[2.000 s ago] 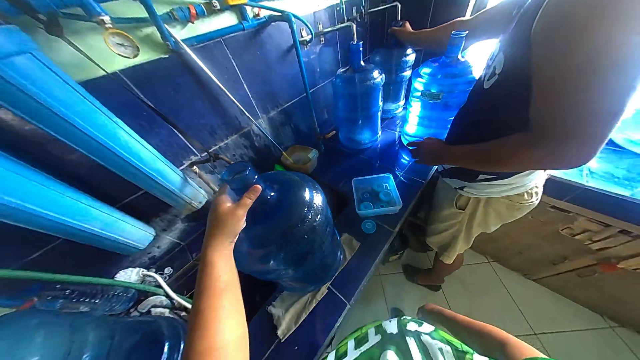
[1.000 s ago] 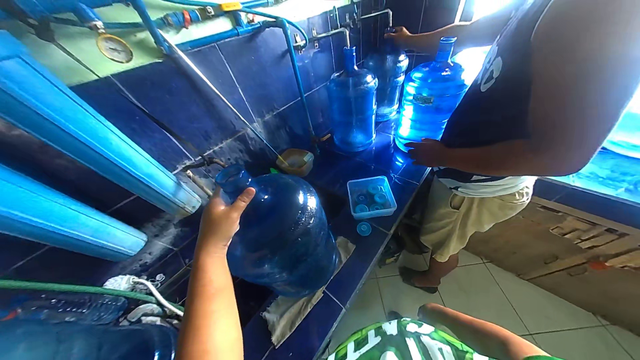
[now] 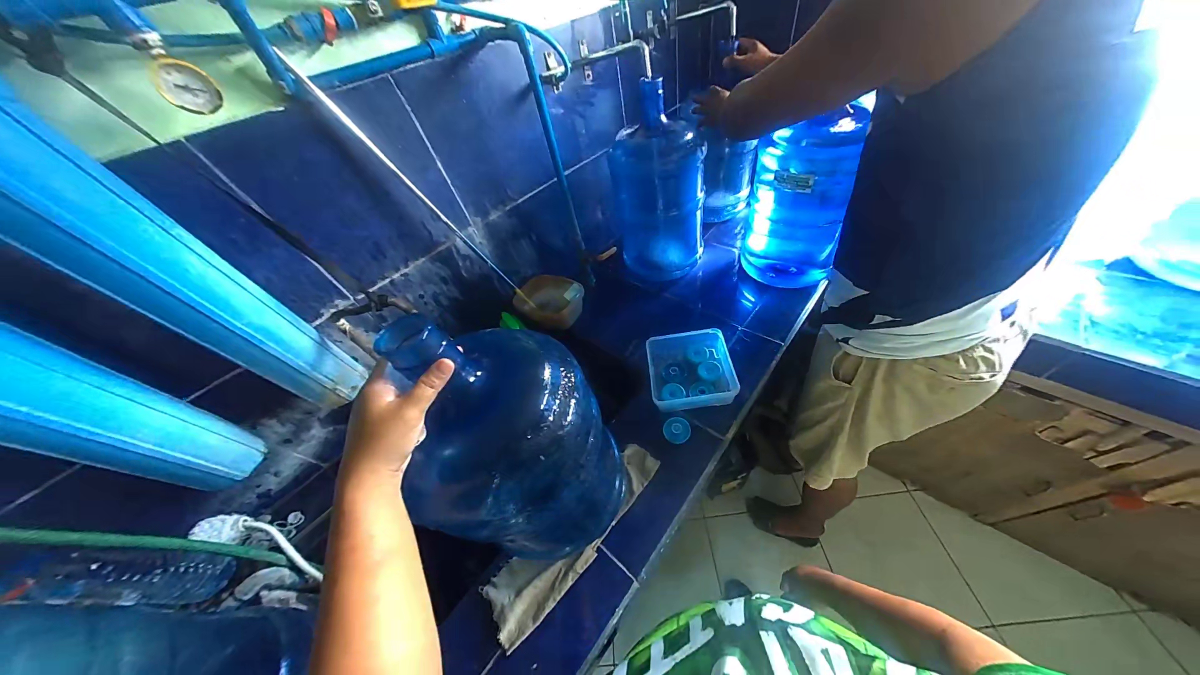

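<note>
My left hand (image 3: 398,417) grips the neck of a large blue plastic water jug (image 3: 525,441), which lies tilted on its side with its mouth towards the wall tap (image 3: 370,305). Under the jug's base a beige cloth (image 3: 539,595) is spread on the tiled ledge. My right hand (image 3: 802,581) hangs low beside my green shirt, over the floor, partly hidden; its fingers cannot be made out. A clear plastic tub (image 3: 694,370) of blue caps sits on the ledge, with one loose cap (image 3: 676,430) beside it.
A co-worker (image 3: 975,169) stands at the right, both hands near the farther filling spout. Upright blue jugs (image 3: 658,197) stand on the ledge. Blue filter housings (image 3: 141,234), a pressure gauge (image 3: 187,86) and pipes line the wall. A green hose (image 3: 141,542) crosses the lower left; a plastic bowl (image 3: 549,301) lies near the wall.
The co-worker's lower hand has moved up from the bright jug to the farther jug by the wall. My left hand keeps its hold on the jug's neck.
</note>
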